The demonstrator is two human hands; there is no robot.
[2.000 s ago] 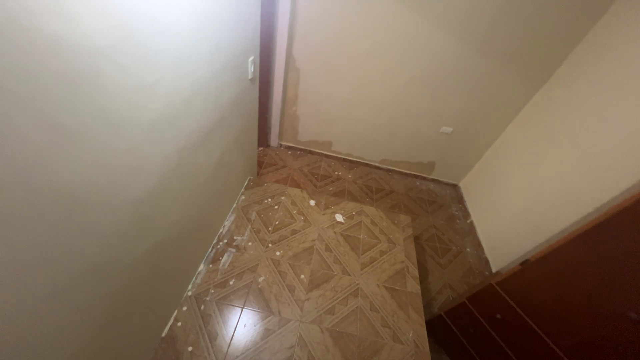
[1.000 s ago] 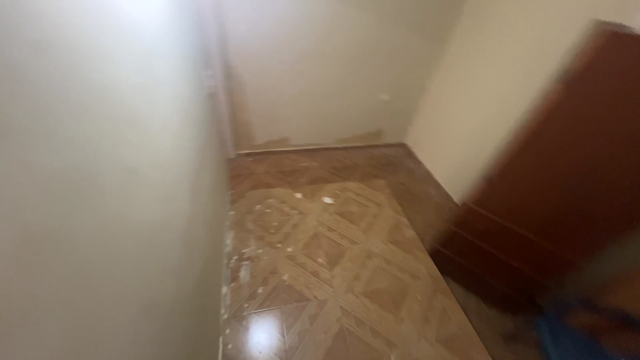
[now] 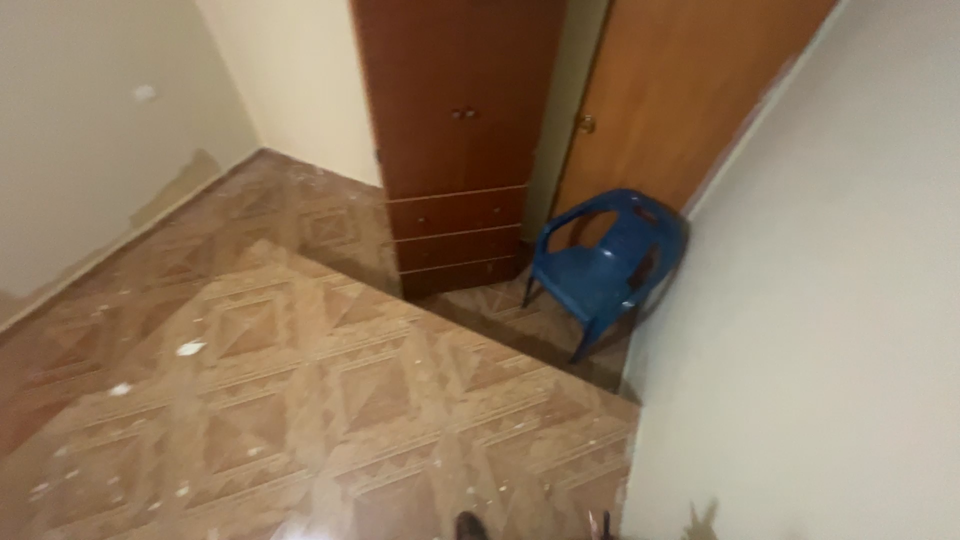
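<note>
Neither my left hand nor my right hand shows in the head view. A blue plastic armchair [image 3: 592, 277] stands in the corner by a closed wooden door [image 3: 645, 82], close to the right wall. To its left rises a reddish-brown wooden wardrobe [image 3: 457, 97] with two small door knobs and several drawers [image 3: 461, 225] below. At the bottom edge the dark tip of a shoe [image 3: 470, 525] shows on the tiled floor, and a small dark object [image 3: 606, 523] that I cannot identify is near the right wall.
White flakes [image 3: 190, 348] lie scattered over the patterned floor tiles [image 3: 375, 390]. The left wall [image 3: 90, 150] has a discoloured patch along its base and a small white plate [image 3: 144, 92]. A pale wall [image 3: 810, 300] runs down the right side.
The view has swung far to the right. The whole blue chair and the wooden door now show; the left-hand wall of the earlier frames has gone out of view.
</note>
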